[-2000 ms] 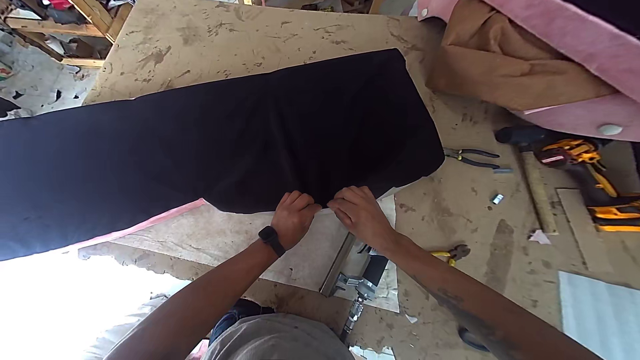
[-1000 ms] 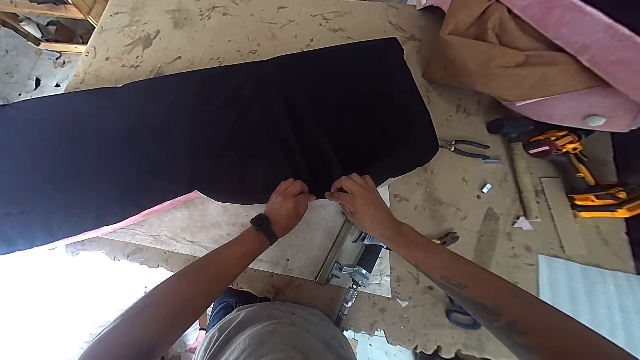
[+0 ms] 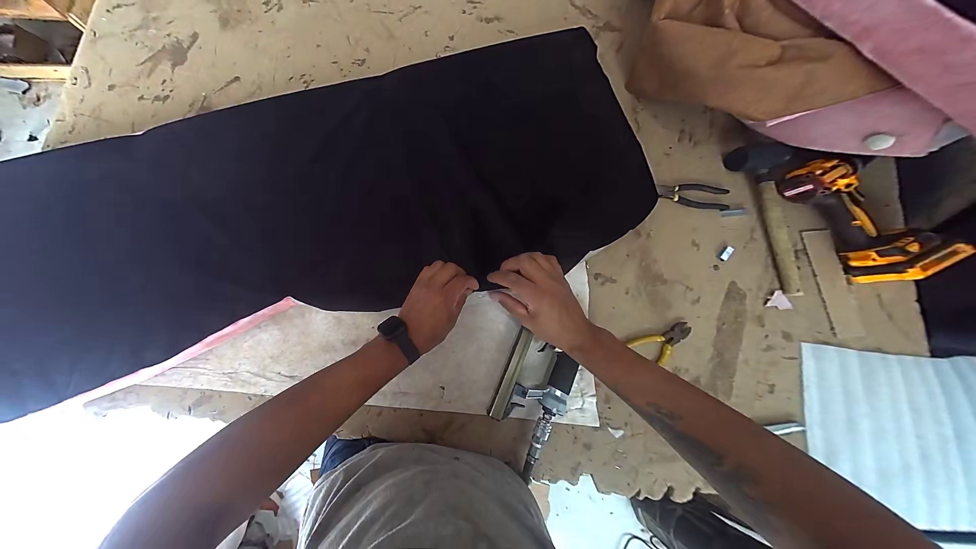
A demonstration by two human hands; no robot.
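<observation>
A long panel covered in black fabric (image 3: 343, 191) lies across the worktable, with pink fabric (image 3: 236, 328) showing along its near left edge. My left hand (image 3: 438, 301) pinches the near edge of the black fabric. Close beside it, my right hand (image 3: 540, 293) grips the same edge, thumb and fingers on a small fold. Under the panel and toward me spreads a whitish sheet (image 3: 412, 366). On that sheet, just below my right hand, rests a pneumatic staple gun (image 3: 553, 396) with its air hose fitting toward me; my right wrist hides part of it.
Black-handled pliers (image 3: 698, 197) lie off the panel's right end. Yellow-handled cutters (image 3: 663, 341) are beside my right forearm. Farther right are a hammer (image 3: 778, 221), a yellow and black cordless drill (image 3: 854, 206) and a white foam sheet (image 3: 884, 435). Brown and pink upholstery (image 3: 762, 69) fills the top right.
Both hands stay pinching the near edge of the black fabric, with only small finger shifts. The view has moved a little.
</observation>
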